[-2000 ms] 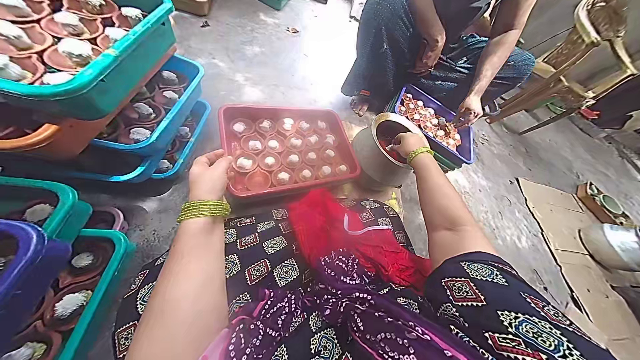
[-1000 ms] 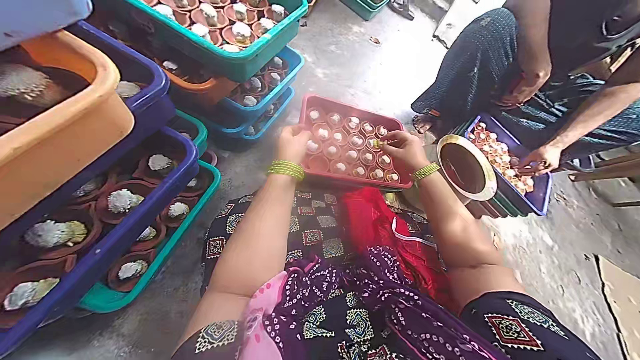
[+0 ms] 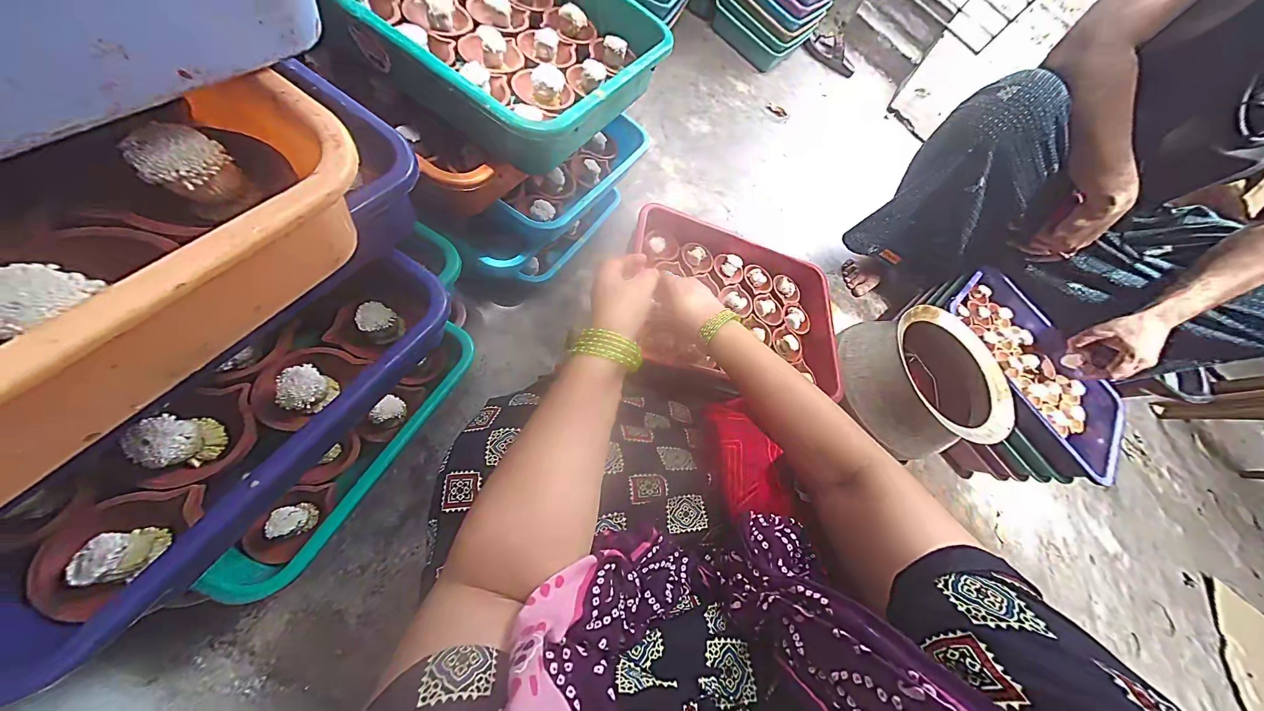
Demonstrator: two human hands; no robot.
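My left hand (image 3: 624, 291) and my right hand (image 3: 683, 301) are close together over the left part of a red plastic tray (image 3: 831, 326). Their fingertips are blurred, so whether either holds anything cannot be told. Rows of small clay cups (image 3: 756, 277) with whitish tufts in them fill the visible part of the tray, beside my right hand. The tray's lower left part is hidden behind my hands. Just right of the tray stands a round metal pot (image 3: 874, 390), tilted, with a dark inside.
Stacked plastic trays of similar cups rise at left, with an orange tray (image 3: 286, 286), a purple tray (image 3: 395, 346) and a green tray (image 3: 592, 114). At right another person's hand (image 3: 1126, 344) is over a purple tray (image 3: 1101, 439) of small pieces. Cardboard (image 3: 1239, 632) lies lower right.
My right hand was at the pot two seconds ago, then over the tray's right part; now it is beside my left hand at the tray's left. The view has swung left.
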